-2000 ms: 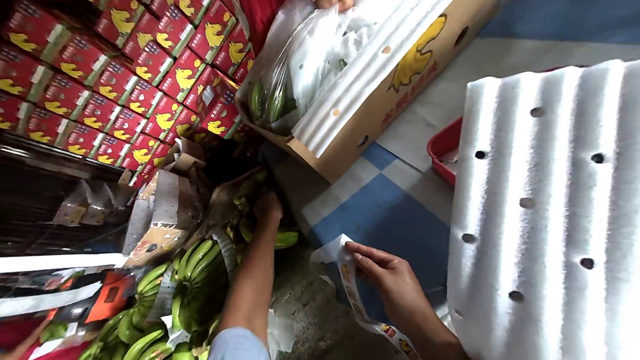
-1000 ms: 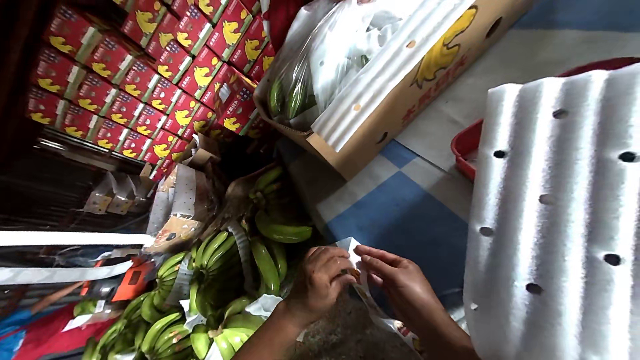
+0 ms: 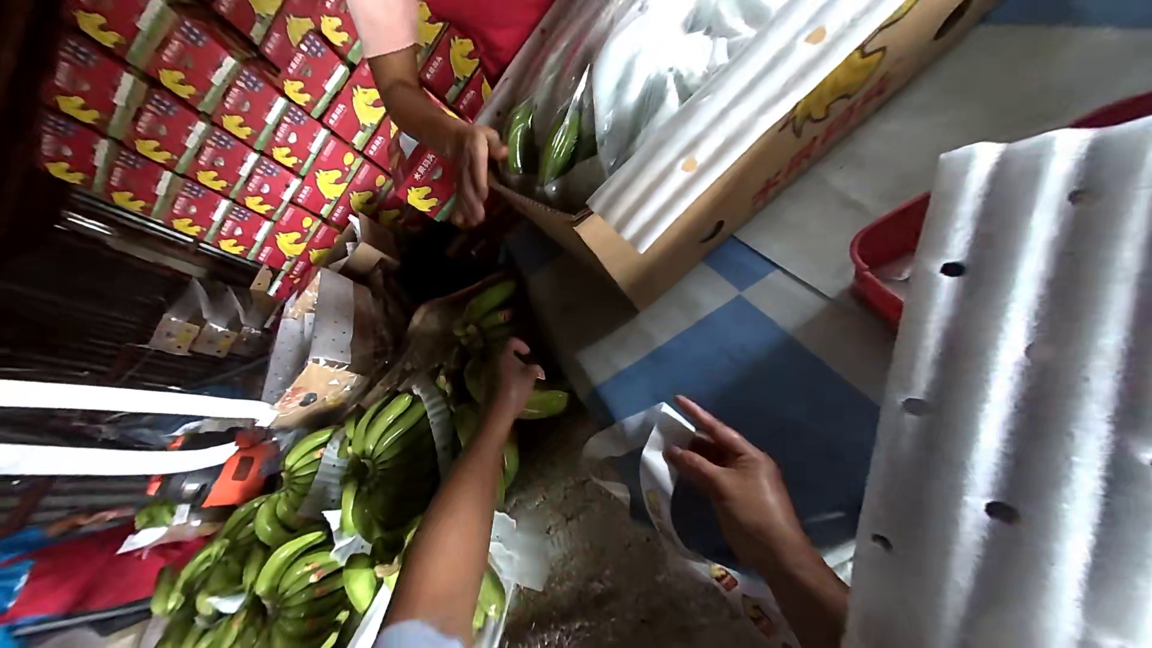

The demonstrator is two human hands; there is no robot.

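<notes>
My left hand (image 3: 517, 373) reaches over a bunch of green bananas (image 3: 486, 315) at the centre and touches it or lies just above it; contact cannot be told. My right hand (image 3: 733, 477), at lower right, has its index finger extended and thumb near a white strip of stickers (image 3: 661, 472), which hangs down past the wrist. More green bananas (image 3: 387, 432) with pale foam sheets between them fill the lower left. Above, an open cardboard box (image 3: 630, 261) holds bananas in clear plastic (image 3: 562, 135) and a white foam sheet (image 3: 747, 99).
Another person's hand (image 3: 472, 166) is at the box's corner. Stacked red boxes (image 3: 261, 117) stand at upper left. A large perforated foam sheet (image 3: 1017, 405) covers the right side, beside a red plastic basket (image 3: 868, 261). Blue and white tiling (image 3: 738, 351) lies between. White straps (image 3: 135, 400) cross the left.
My left hand has moved away from my right hand and the sticker strip, back to the bananas. The other person's arm has come in at the box's corner.
</notes>
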